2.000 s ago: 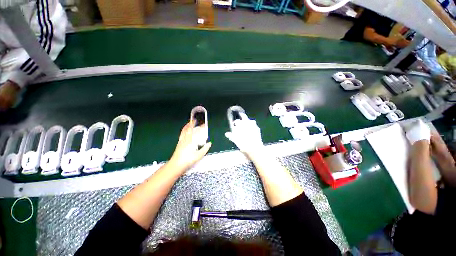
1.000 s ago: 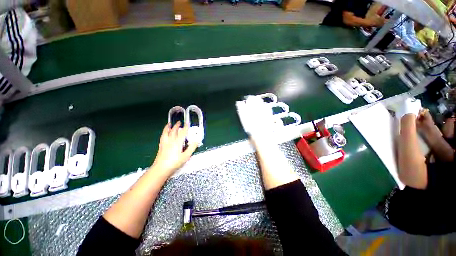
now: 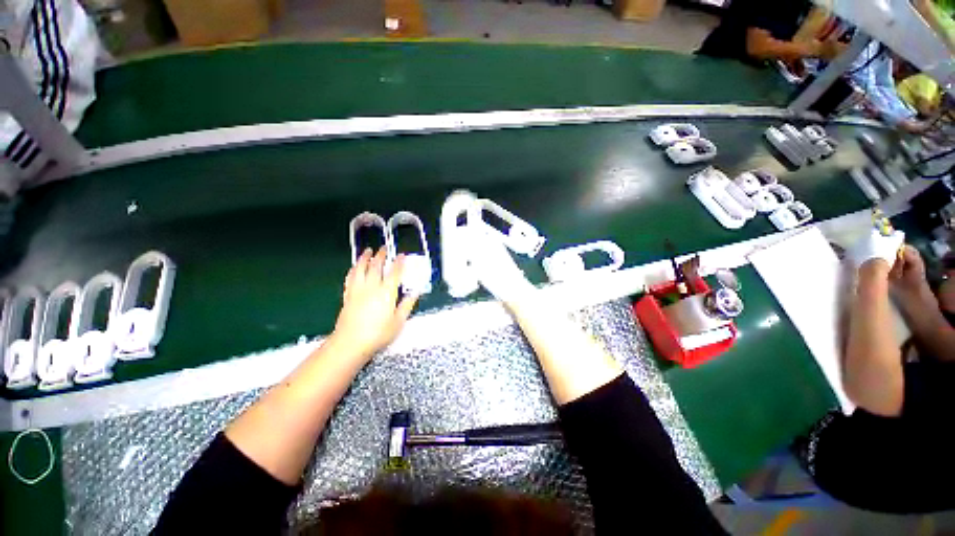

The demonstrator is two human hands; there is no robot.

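White looped housings lie on the green conveyor belt [image 3: 262,199]. My bare left hand [image 3: 372,298] rests on the near ends of two upright-pointing housings [image 3: 412,251] standing side by side; whether the fingers grip is hard to tell. My gloved right hand [image 3: 480,262] is on a housing [image 3: 457,225] just right of them; glove and housing blend in white. A second housing [image 3: 511,224] lies slanted against that hand's right side. One more housing [image 3: 602,257] lies sideways further right, near the rail.
A row of several housings [image 3: 141,304] is at the left. A small hammer [image 3: 482,434] lies on the bubble wrap [image 3: 251,461]. A red bin [image 3: 686,345] with small items is at right. More housings [image 3: 717,197] lie further along. A neighbour's gloved hand [image 3: 874,249] is at far right.
My right hand has moved left from the right-hand group, bringing housings with it. One housing of that group stays near the rail. My left hand stays at its pair. The left row has shifted left.
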